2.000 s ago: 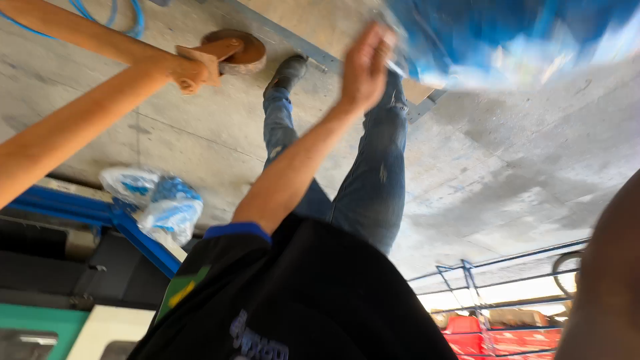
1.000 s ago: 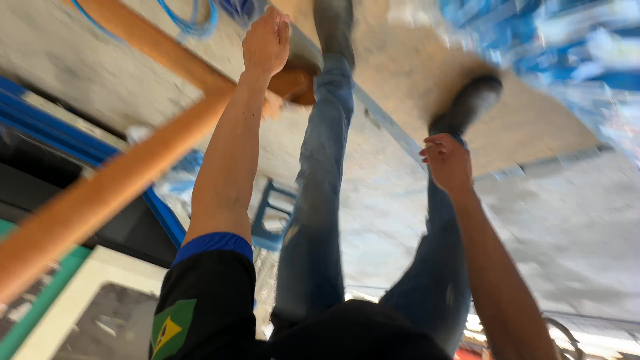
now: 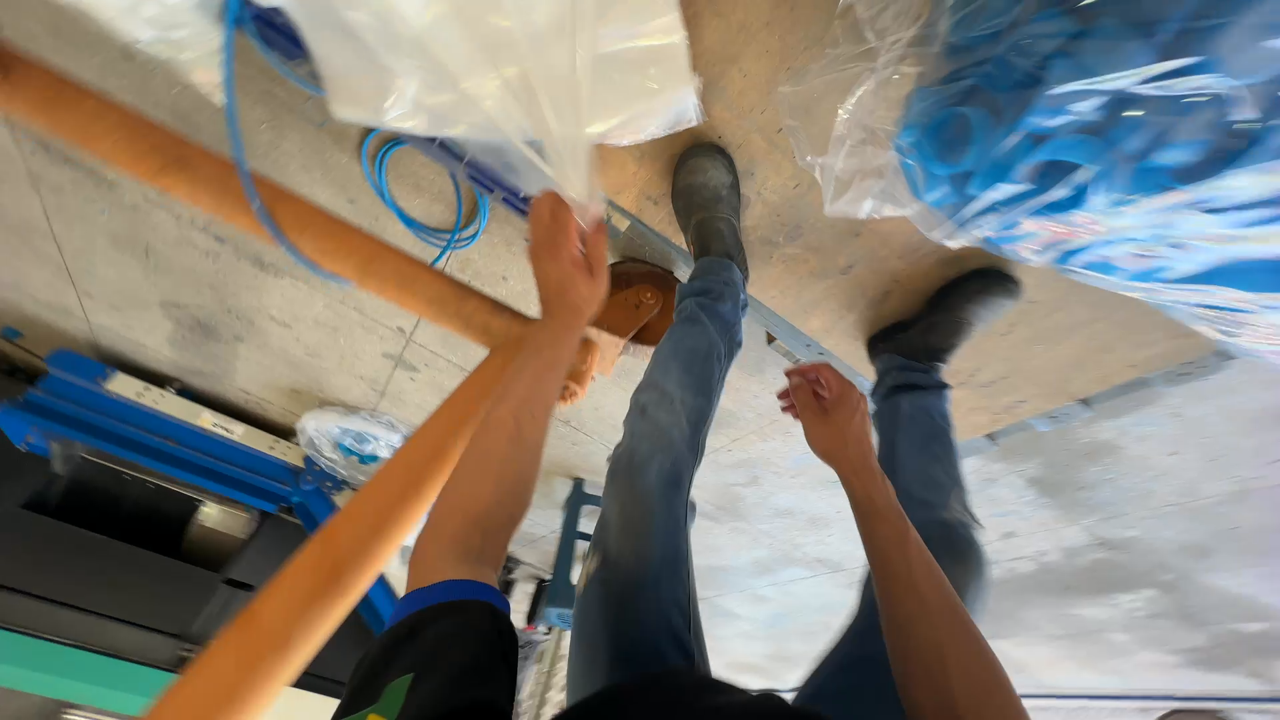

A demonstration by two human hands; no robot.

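Observation:
My left hand (image 3: 568,255) is closed on the gathered lower end of a clear plastic bag (image 3: 480,70), which spreads upward to the top edge; what the bag holds cannot be made out. Lower and to the right, my right hand (image 3: 828,415) hangs with its fingers curled, and nothing shows in it. Another clear bag, full of blue plastic pieces (image 3: 1060,150), fills the top right, apart from both hands.
An orange tubular frame (image 3: 300,240) with a caster wheel (image 3: 640,300) crosses the left side. Beyond it lie a coiled blue hose (image 3: 430,215) and a small plastic bag (image 3: 350,440). My shoes stand on a tan board (image 3: 1080,350) with a metal edge. Blue-and-black equipment (image 3: 180,430) is at lower left.
One second ago my left hand was raised with no bag visible in it; now it grips a clear plastic bag. My right hand stays low with curled fingers.

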